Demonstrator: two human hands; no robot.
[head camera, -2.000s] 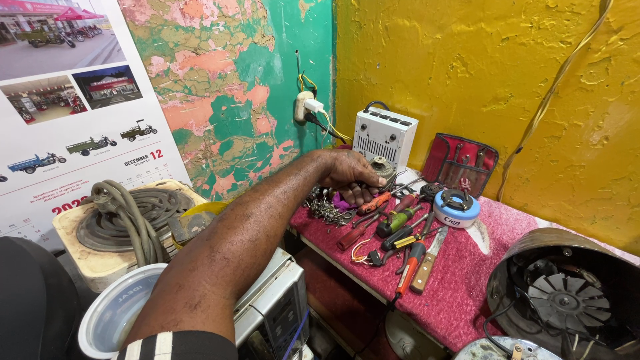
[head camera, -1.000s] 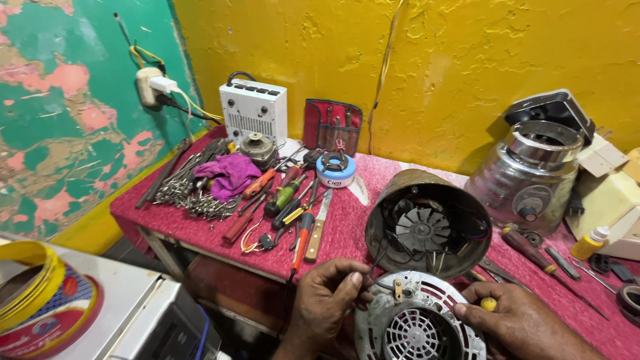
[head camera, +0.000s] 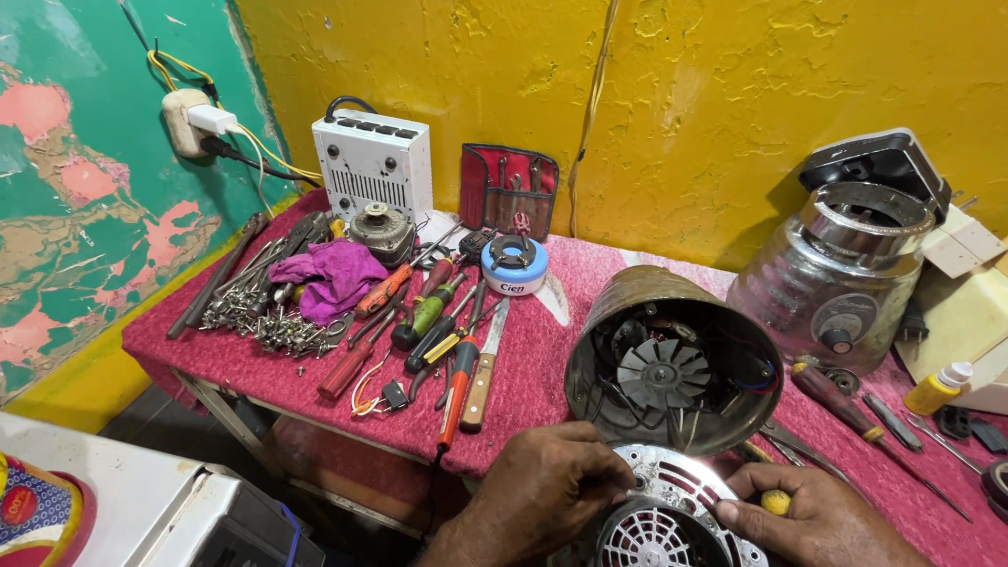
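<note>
A round metal vented cover (head camera: 687, 482) lies at the bottom of the view, in front of an open metal housing (head camera: 587, 346) with a black fan wheel (head camera: 661, 373) inside. My left hand (head camera: 551, 480) has its fingertips pinched at the cover's upper left edge; whether something small is between them is hidden. The thumb of my right hand (head camera: 803, 512) presses on the cover's right rim, and its fingers curl around a yellow screwdriver handle (head camera: 776, 502). Wires show at the housing's lower inside.
Screwdrivers (head camera: 425, 315), a wooden-handled knife (head camera: 478, 392), a purple cloth (head camera: 331, 277) and a heap of screws (head camera: 272, 323) lie left on the pink-covered table. A blue and white tin (head camera: 513, 276) stands behind. At right are a chrome blender base (head camera: 827, 291), a long screwdriver (head camera: 839, 402) and a yellow bottle (head camera: 937, 390).
Two seconds ago one hand reached among the tools at the table's back; a second ago both hands were at the cover. My left hand has since closed in on its upper edge. The view has swung right.
</note>
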